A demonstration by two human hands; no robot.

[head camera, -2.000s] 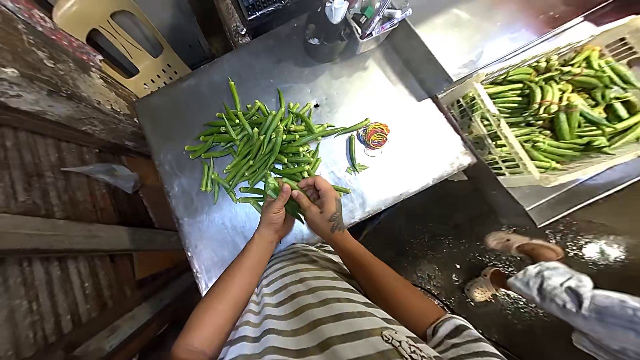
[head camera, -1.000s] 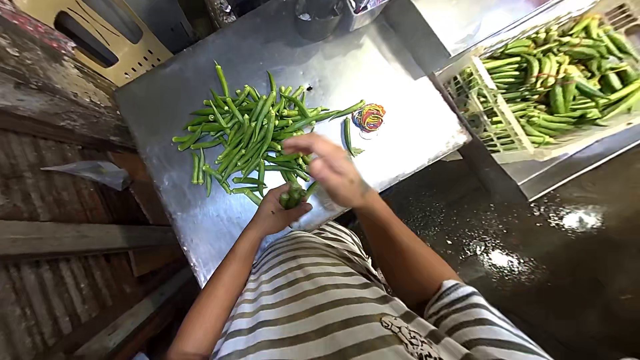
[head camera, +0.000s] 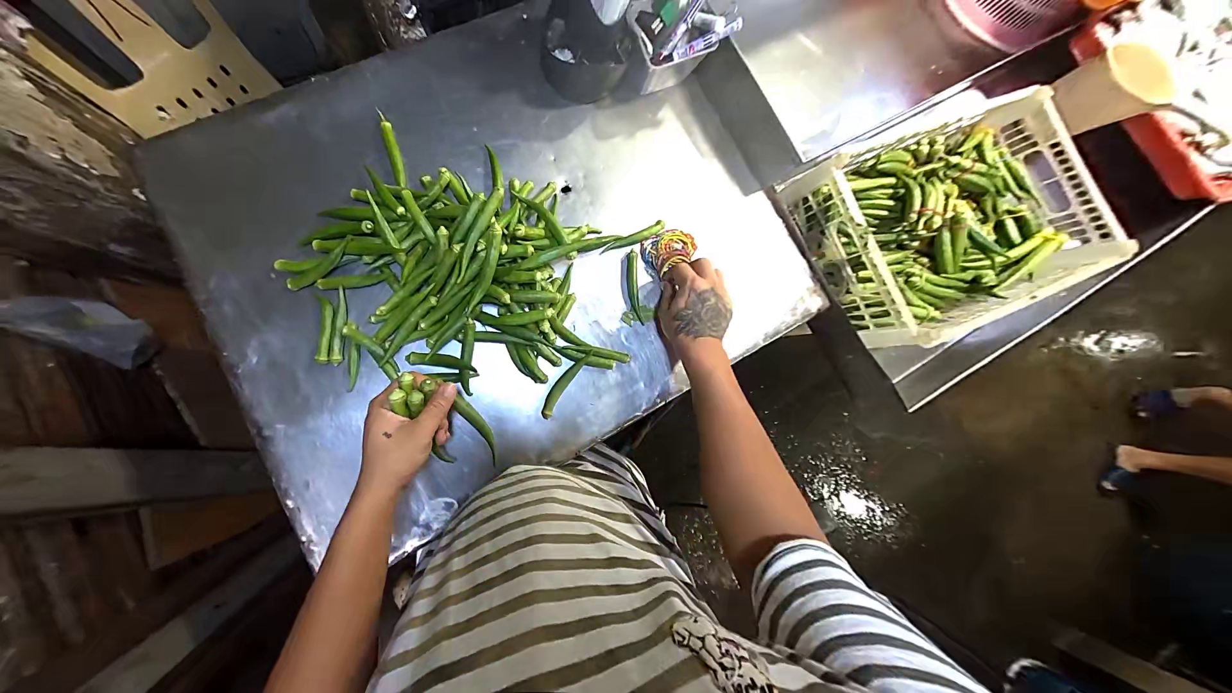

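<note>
My left hand is closed around a small bunch of okra pods, stem ends up, near the table's front edge. Just beyond it lies a loose pile of green okra on the metal table. My right hand reaches to a small heap of colored rubber bands; its fingertips touch the heap, and whether they pinch a band cannot be told. One single okra pod lies beside the bands, left of my right hand.
A white plastic crate of okra, some in banded bundles, stands to the right. At the table's back are a dark container and a holder with pens. A beige plastic chair is at back left. Another person's feet show on the wet floor at right.
My right hand has moved away from my left hand, over to the rubber bands. My left hand still holds okra and has shifted left, away from the right hand.
</note>
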